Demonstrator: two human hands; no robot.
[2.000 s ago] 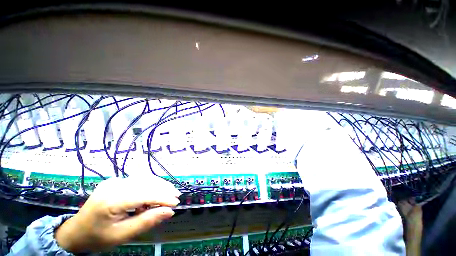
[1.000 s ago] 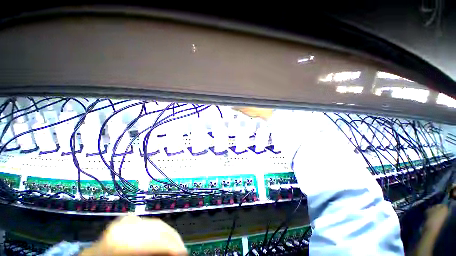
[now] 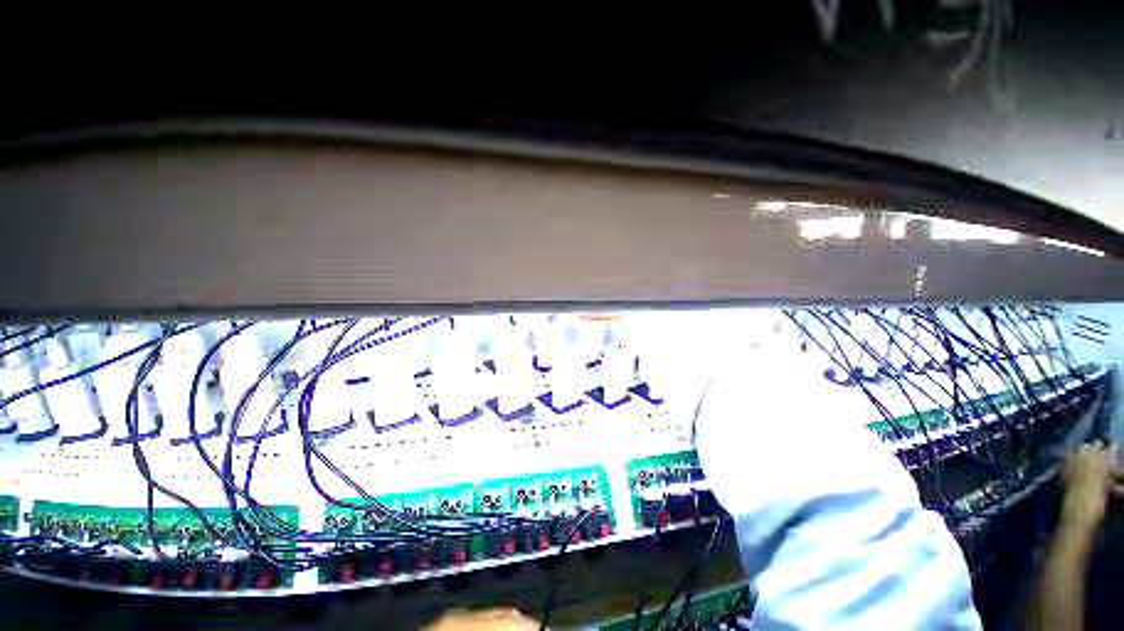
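Note:
My right sleeve (image 3: 838,530), pale blue and washed out by glare, reaches up across the rack. Only a thin sliver of my right hand (image 3: 603,318) shows under the hood edge; its fingers and anything in them are hidden. My left hand (image 3: 483,620) is cut off by the bottom edge, with only its top showing. White adapters (image 3: 216,376) stand in a row on the bright back panel. Black leads (image 3: 197,407) loop from above down to the green load board (image 3: 407,512).
A wide tan-grey hood (image 3: 407,228) crosses the view above the rack. Dense black leads (image 3: 949,370) hang at the right. Another person's hand (image 3: 1087,475) and forearm are at the far right. Part of a lower green board (image 3: 709,606) shows at the bottom.
The hood and rack sit lower in the view. My left hand has dropped from over the green board to the bottom edge. My right arm stays raised. The other person's hand is more visible.

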